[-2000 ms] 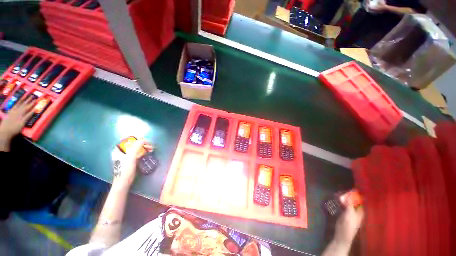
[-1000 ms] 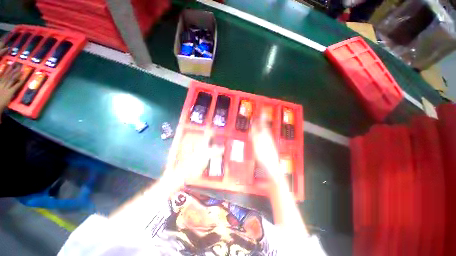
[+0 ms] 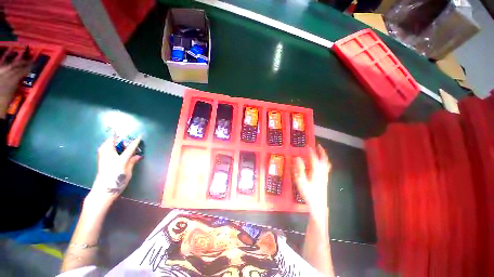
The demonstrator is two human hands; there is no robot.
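Observation:
A red tray [image 3: 179, 97] lies before me. Its far row holds dark phones [image 3: 199, 120] at left and orange-screened phones [image 3: 274, 128] at right. In its near row, the leftmost pocket is empty; then come phones with pale patches [image 3: 220, 176], an orange-screened phone [image 3: 275, 174] and a phone partly hidden by my right hand. My left hand [image 3: 115, 165], on the bench left of the tray, has its fingertips around a small bluish piece [image 3: 125, 143], perhaps a battery. My right hand [image 3: 314, 176] is over the tray's right edge, fingers apart, thumb above the near-right phone.
An open carton [image 3: 188, 71] with blue pieces stands behind the tray. Red stacks stand at far right [image 3: 433, 189] and back left [image 3: 54, 27], by a post [image 3: 105, 38]. An empty red tray [image 3: 379, 70] lies back right. At left, another person's hand is over a red tray [image 3: 32, 108].
My hands have moved apart from over the tray, the left to the small piece on the bench, the right to the tray's right edge. Two pale-patched phones now show in the near row.

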